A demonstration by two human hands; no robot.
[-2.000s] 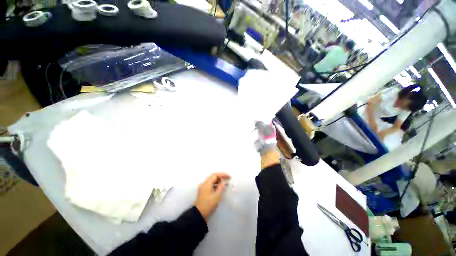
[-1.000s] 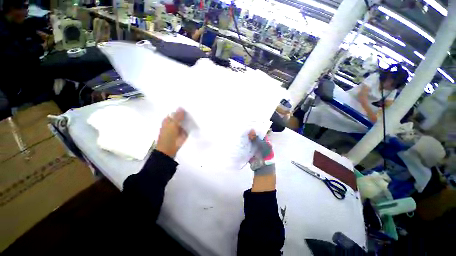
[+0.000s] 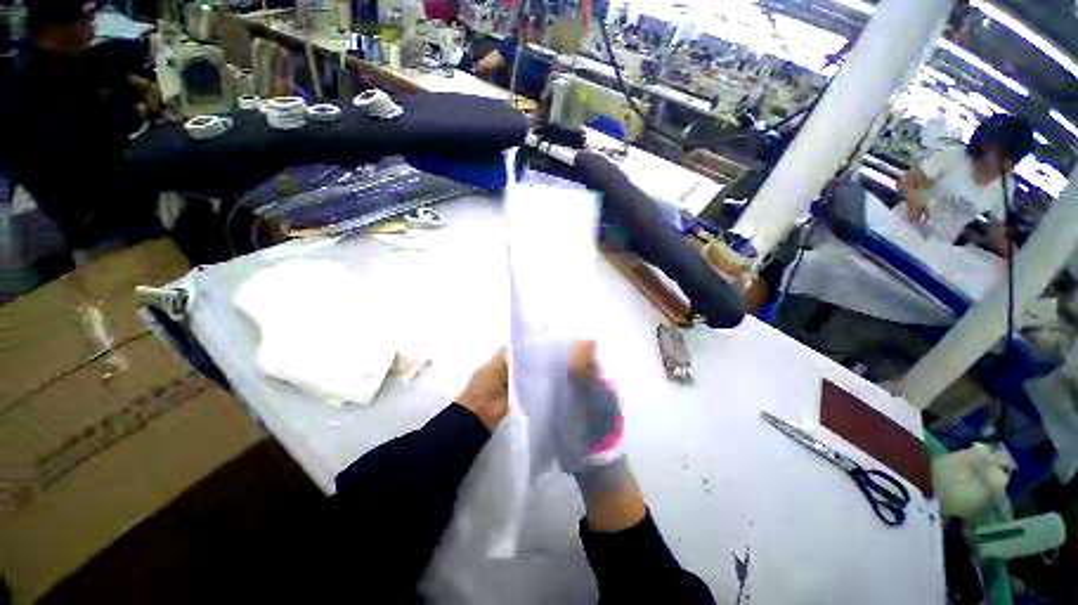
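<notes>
A large white fabric piece (image 3: pixel 550 254) hangs upright in front of me, seen nearly edge-on and partly blurred. My right hand (image 3: pixel 591 414), in a grey and pink glove, holds it on its right side. My left hand (image 3: pixel 487 388), bare, is at its left edge; its fingertips are hidden behind the fabric. Tailor's shears (image 3: pixel 842 463) lie on the white table (image 3: pixel 697 455) at the right. A pile of white pieces (image 3: pixel 313 331) lies at the left.
A dark red-brown board (image 3: pixel 875 433) lies beyond the shears. A small patterned oblong item (image 3: pixel 674 353) and small dark snips (image 3: pixel 741 571) lie on the table. A black padded arm (image 3: pixel 449 128) bears white tape rolls (image 3: pixel 285 112). A carton (image 3: pixel 106 390) stands left; a person (image 3: pixel 969 177) works at right.
The fabric has turned from spread wide to upright and narrow between my hands. My left hand has moved right and down, closer to my right hand. The view has shifted.
</notes>
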